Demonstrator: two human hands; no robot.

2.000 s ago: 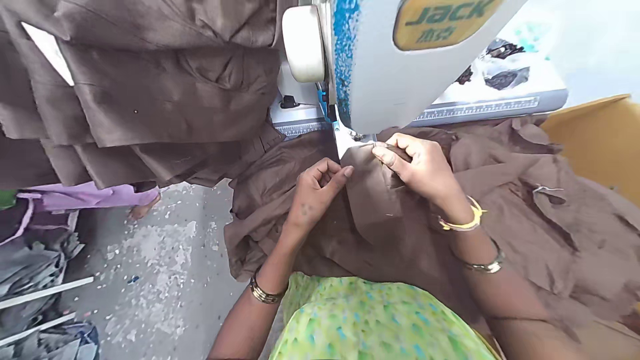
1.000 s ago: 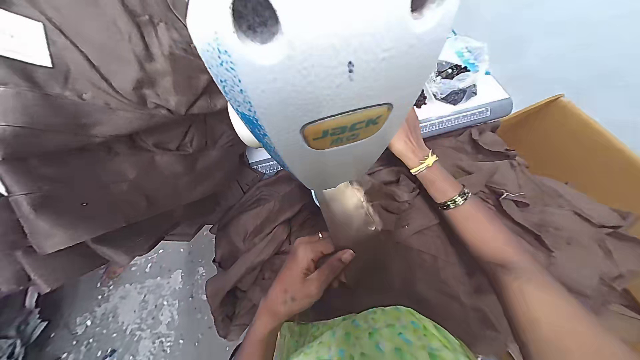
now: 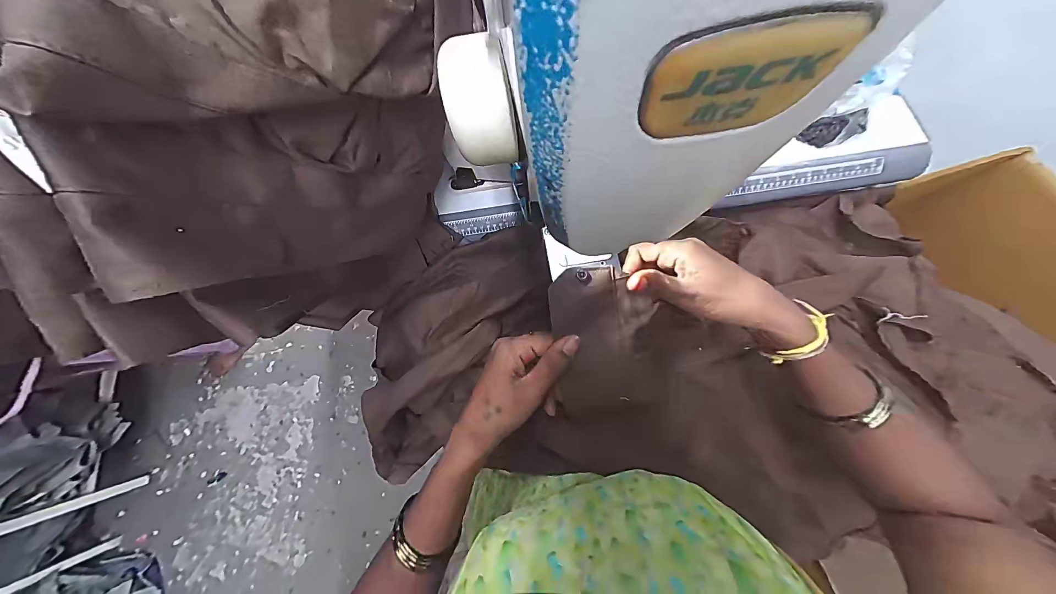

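Observation:
A Jack industrial machine head (image 3: 610, 124), white with a speckled blue edge, stands over brown fabric (image 3: 726, 396). At its metal foot plate (image 3: 573, 257) lies a folded brown fabric piece (image 3: 590, 318) with a small dark round button or snap near its upper edge. My right hand (image 3: 689, 280) pinches the fabric just right of the plate between thumb and fingers. Lower left, my left hand (image 3: 524, 375) holds the left edge of the same folded piece, thumb on top and fingers partly beneath.
Layers of brown garments (image 3: 247, 181) hang at the left. A cardboard box (image 3: 982, 223) is at the right. The machine bed with a printed ruler (image 3: 808, 177) carries a plastic bag of dark bits. Grey cloth (image 3: 41, 462) and white bars lie at lower left above the worn floor.
Since one second ago, my right hand has come from behind the machine head to the front beside the foot plate. The view has shifted noticeably.

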